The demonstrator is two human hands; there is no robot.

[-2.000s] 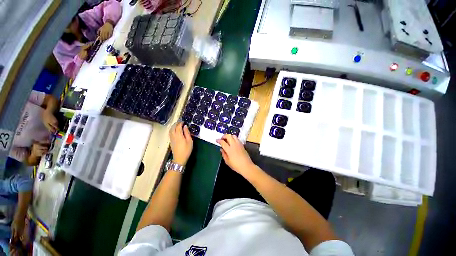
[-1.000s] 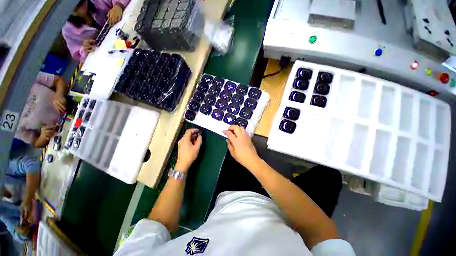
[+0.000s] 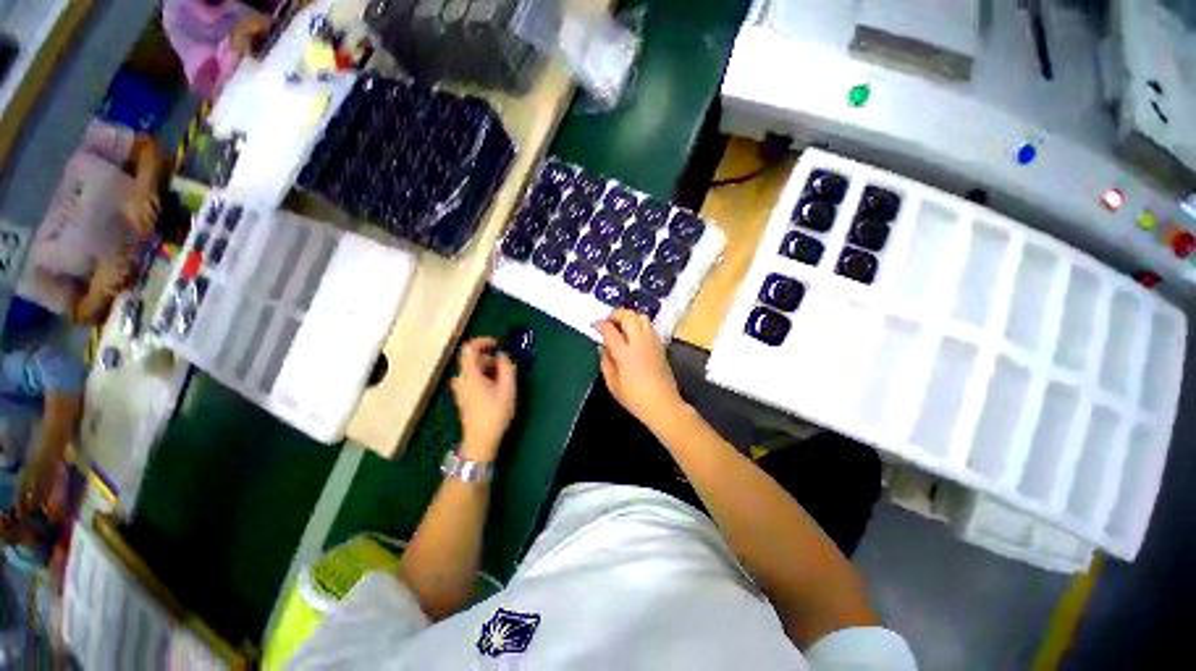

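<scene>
The white supply tray (image 3: pixel 554 292) lies on the green mat, packed with rows of glossy black housings. My left hand (image 3: pixel 485 387) is just off the tray's near left side, holding one black housing (image 3: pixel 521 344) at its fingertips, slightly blurred. The tray's near left corner has no housing. My right hand (image 3: pixel 637 361) is at the tray's near edge, its fingertips together on the rim, partly hiding it. The white compartment tray (image 3: pixel 820 344) is to the right, with several housings in its left pockets.
A light grey machine (image 3: pixel 813 81) with coloured buttons stands behind the compartment tray. A dark stock tray (image 3: pixel 409 160) and a white pocketed tray (image 3: pixel 344 328) lie at left by the wooden board (image 3: pixel 433 354). Seated people are at far left, one in a pink sleeve (image 3: pixel 203 39).
My left hand has taken a housing from the supply tray's near left corner and drawn it back over the mat. My right hand stays at the tray's edge. The view has shifted.
</scene>
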